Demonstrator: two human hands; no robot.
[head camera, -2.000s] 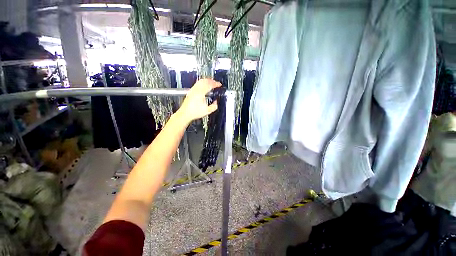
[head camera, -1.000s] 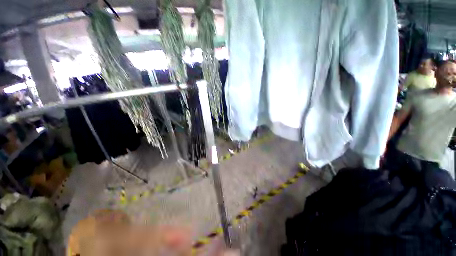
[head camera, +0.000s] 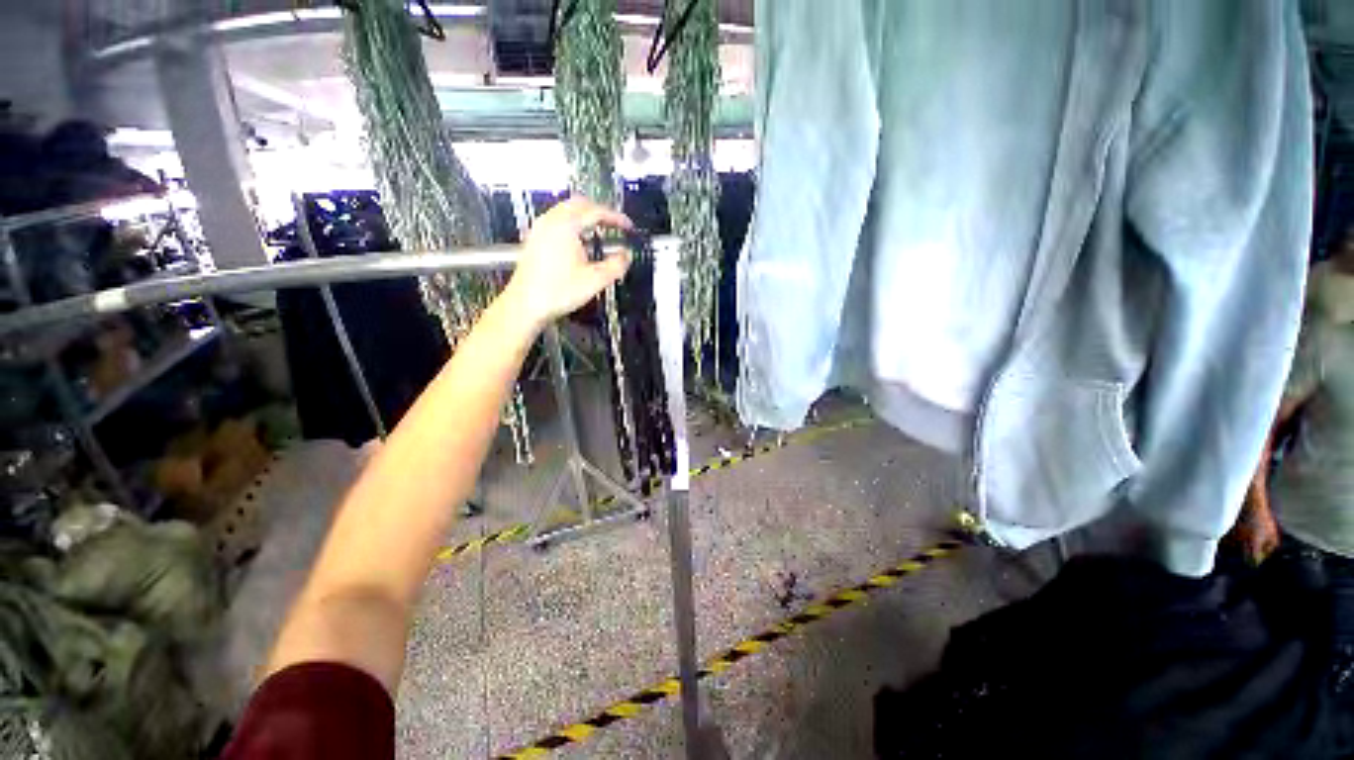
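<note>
My left hand (head camera: 572, 264) reaches up from the lower left in a dark red sleeve. Its fingers are curled over the silver top rail of the garment rack (head camera: 357, 267), near the corner with the upright post. A bunch of black cords (head camera: 642, 371) hangs beside my fingers; whether I also grip its top is unclear. Grey-green stringy bunches (head camera: 590, 104) hang from black hangers behind. A light blue zip jacket (head camera: 950, 223) hangs on the right, its top cut off by the frame. My right hand is not in view.
Dark cloth (head camera: 1099, 653) is heaped at lower right, with a person (head camera: 1322, 401) at the right edge. Bulging green sacks (head camera: 119, 609) lie at lower left. Yellow-black tape (head camera: 832, 601) crosses the speckled floor. Another rack stand (head camera: 579, 490) is behind.
One second ago a blurred arm was low in the frame and the rail corner was free. Now my left hand is back up on the rail. The person at right shows less.
</note>
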